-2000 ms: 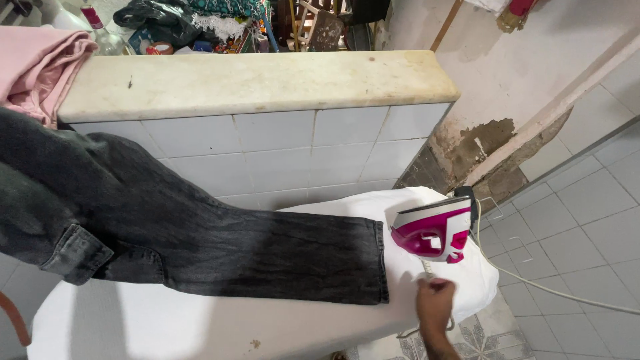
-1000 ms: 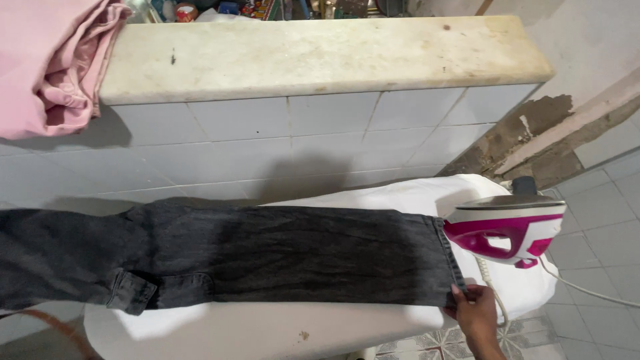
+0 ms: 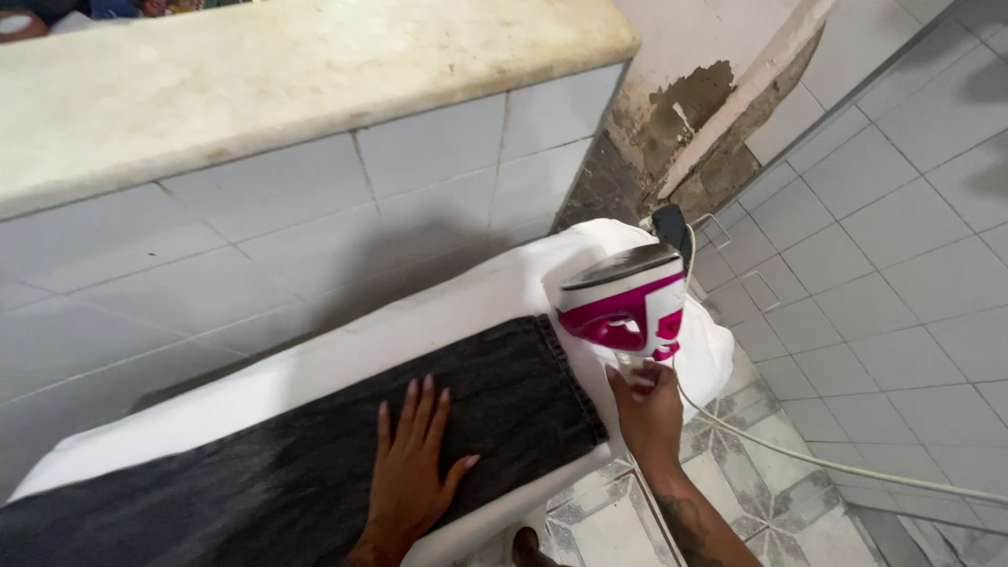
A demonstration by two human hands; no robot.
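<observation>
A dark denim trouser leg [image 3: 504,394] lies flat along the white-covered ironing board [image 3: 354,346], its hem towards the board's right end. My left hand [image 3: 417,465] rests palm down on the denim, fingers spread, with nothing in its grasp. A magenta and white clothes iron [image 3: 622,307] stands upright just beyond the hem, its metal soleplate facing the tiled half wall. My right hand [image 3: 650,402] is directly below the iron, thumb and fingers curled close to a pale strip; whether they pinch it is hidden. A pale cord [image 3: 787,449] runs from the iron to the right.
A half wall with a stone top [image 3: 315,87] runs along the board's far side. Grey tiled wall [image 3: 890,276] stands at the right, near peeling plaster [image 3: 693,102]. Patterned floor tiles [image 3: 622,520] and part of a foot [image 3: 531,547] show below the board.
My left hand has come into view on the denim. My right hand, at the hem one second ago, is now below the iron. The view has shifted, and the pink cloth is out of sight.
</observation>
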